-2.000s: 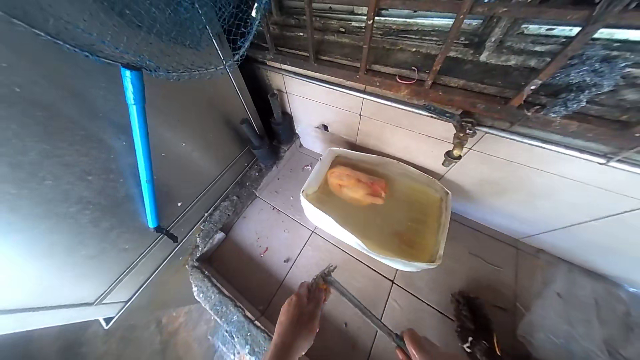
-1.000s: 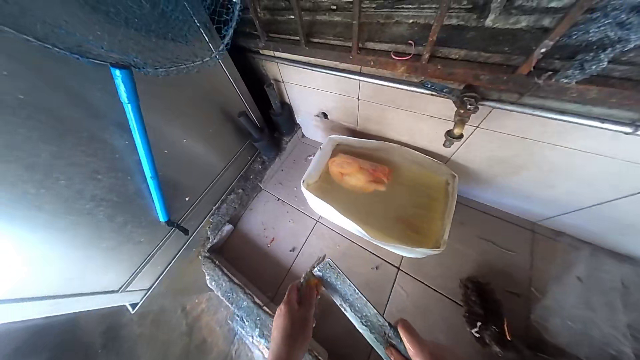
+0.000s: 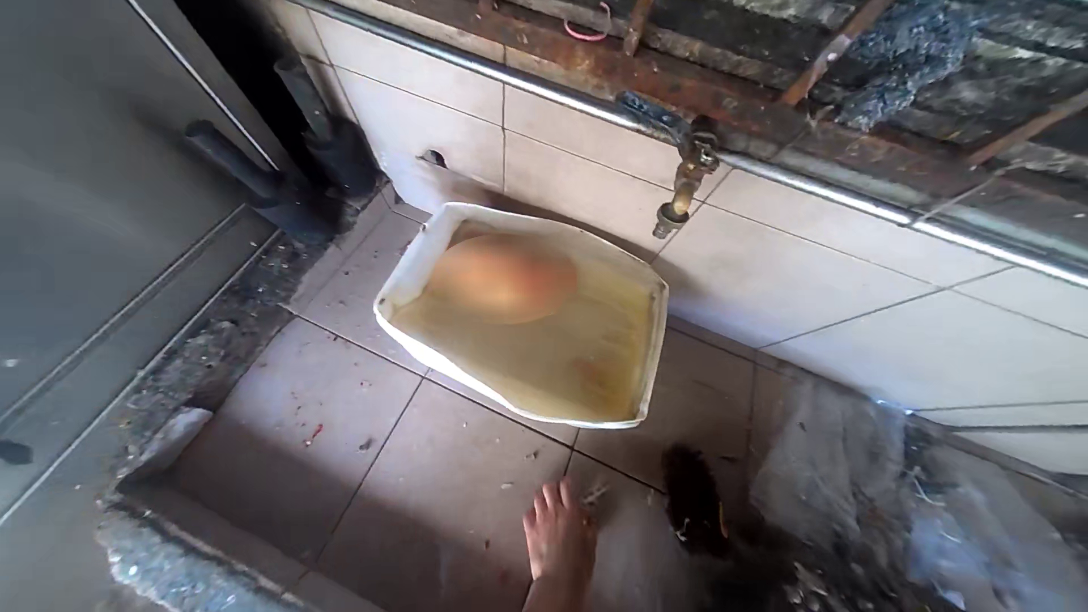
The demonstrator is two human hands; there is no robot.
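Observation:
My left hand (image 3: 561, 535) is low over the tiled ledge, back upward, fingers slightly spread, with nothing visible in it. Close beside its fingers on the right is a small pale object (image 3: 595, 493), too blurred to name. My right hand is out of view. Beyond the hand stands a white plastic tub (image 3: 459, 370) of cloudy yellowish water. A pale orange plucked bird carcass (image 3: 506, 276), blurred here, lies in the tub's left part. To the right of the hand, a dark, rough elongated object (image 3: 693, 501) rests on the tiles.
A brass tap (image 3: 684, 183) juts from the tiled wall behind the tub, below a metal pipe (image 3: 816, 191). Clear plastic sheeting (image 3: 833, 467) lies at the right. A rough raised curb (image 3: 195, 365) edges the ledge at left, near dark pipes (image 3: 280, 204) and a grey metal panel (image 3: 102, 170).
The long flat tool that both hands held earlier is no longer visible, and my right hand has left the view. My left hand's fingers have spread. The view has moved closer to the tub.

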